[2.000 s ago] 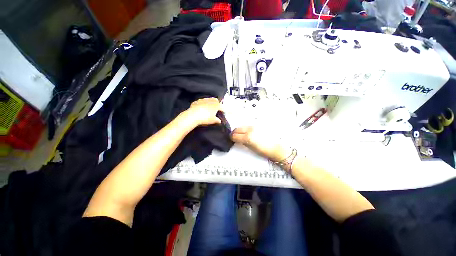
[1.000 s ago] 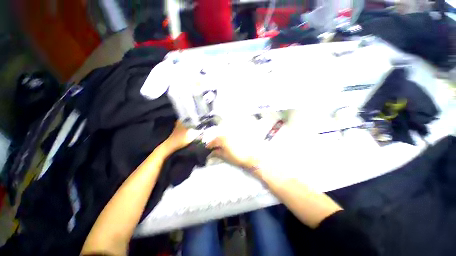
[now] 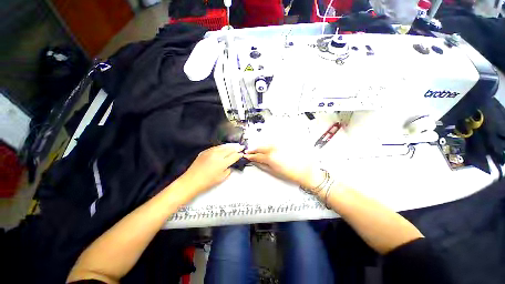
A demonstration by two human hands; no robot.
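Note:
A large limp black garment (image 3: pixel 166 111) lies heaped left of the white sewing machine (image 3: pixel 382 72) marked "brother". A narrow part of its edge reaches the table in front of the presser foot (image 3: pixel 243 123). My left hand (image 3: pixel 213 165) pinches this black fabric edge between thumb and fingers. My right hand (image 3: pixel 277 161) pinches it just to the right, fingertips almost touching the left ones. Both hands are a little below the needle area. Whether the cloth lies under the foot cannot be told.
Red-handled snips (image 3: pixel 330 133) lie under the machine arm. Scissors with yellow handles (image 3: pixel 470 123) are at the right, near a metal fitting (image 3: pixel 454 154). A printed ruler tape (image 3: pixel 249 211) runs along the front edge. Red crates (image 3: pixel 202 20) stand behind. Black cloth (image 3: pixel 454 233) lies at the lower right.
The view has swung left and back. My left hand has come down from beside the needle to the front of it, and both hands' fingertips are now close together on the fabric edge.

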